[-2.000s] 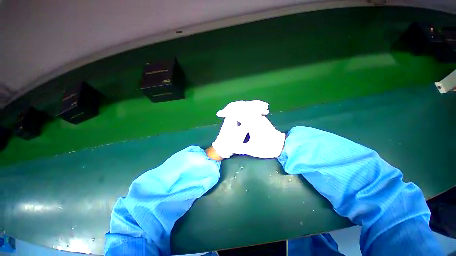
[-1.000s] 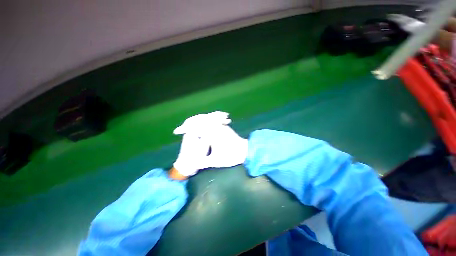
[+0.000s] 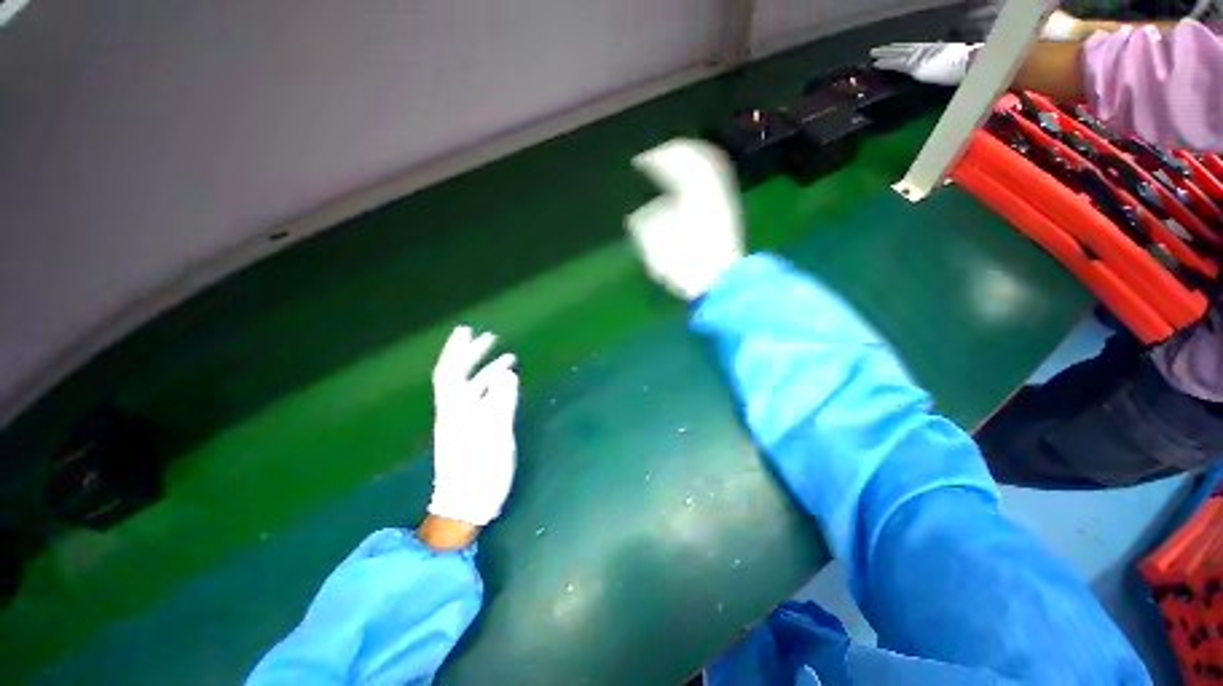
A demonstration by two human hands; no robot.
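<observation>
My left hand (image 3: 475, 429), in a white glove, is over the near edge of the green belt with its fingers apart and nothing in it. My right hand (image 3: 691, 217), in a white glove and slightly blurred, is raised over the belt, just left of the bunched black boxes. Its thumb and fingers are apart and it holds nothing that I can see. An open black box (image 3: 759, 126) with a small orange spot inside stands nearest to it. More black boxes (image 3: 830, 131) stand close beside it. Another black box (image 3: 103, 469) is at the far left, in shade.
A pale slanted post (image 3: 968, 110) stands at the right. Behind it are another person's gloved hand (image 3: 927, 62) and pink sleeve. Red trays (image 3: 1086, 239) with dark items lie at right. A pale panel (image 3: 402, 101) borders the belt (image 3: 577, 288). More red trays are at lower right.
My hands were together and are now apart; my right hand has moved up and right towards the bunched boxes. The view has turned right, showing more of the boxes, the red trays and the other person.
</observation>
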